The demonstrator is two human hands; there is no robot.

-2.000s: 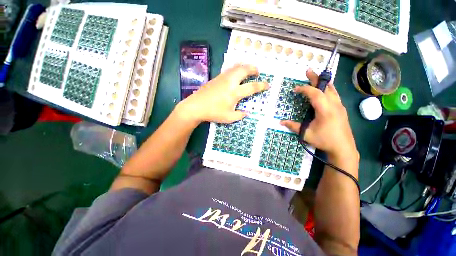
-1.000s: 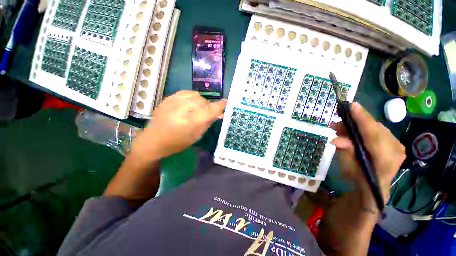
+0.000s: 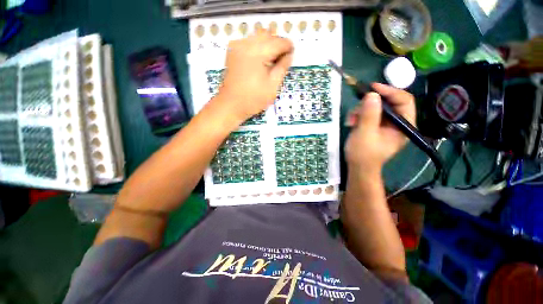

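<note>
A white tray [image 3: 270, 160] lies flat in front of me with four green circuit board panels [image 3: 301, 161] on it and a row of round tan holes along its far edge. My left hand [image 3: 255, 74] is over the upper left part of the tray, fingers curled, hiding much of that panel; whether it pinches anything cannot be seen. My right hand [image 3: 379, 127] holds a black soldering iron [image 3: 406, 126] at the tray's right edge. The iron's metal tip points up and left, near the upper right panel's top right corner.
A phone [image 3: 158, 89] lies left of the tray, beside a tray stack [image 3: 74, 113]. A round tin [image 3: 405, 27], green roll [image 3: 433, 50], white cap [image 3: 399, 72] and black box [image 3: 461, 104] are at the right. Another stack's edge [image 3: 268, 6] is at the far side.
My left hand has moved from the tray's left edge onto its upper left part. The tray now appears straighter. The iron remains in my right hand, its tip now by the tray's right edge.
</note>
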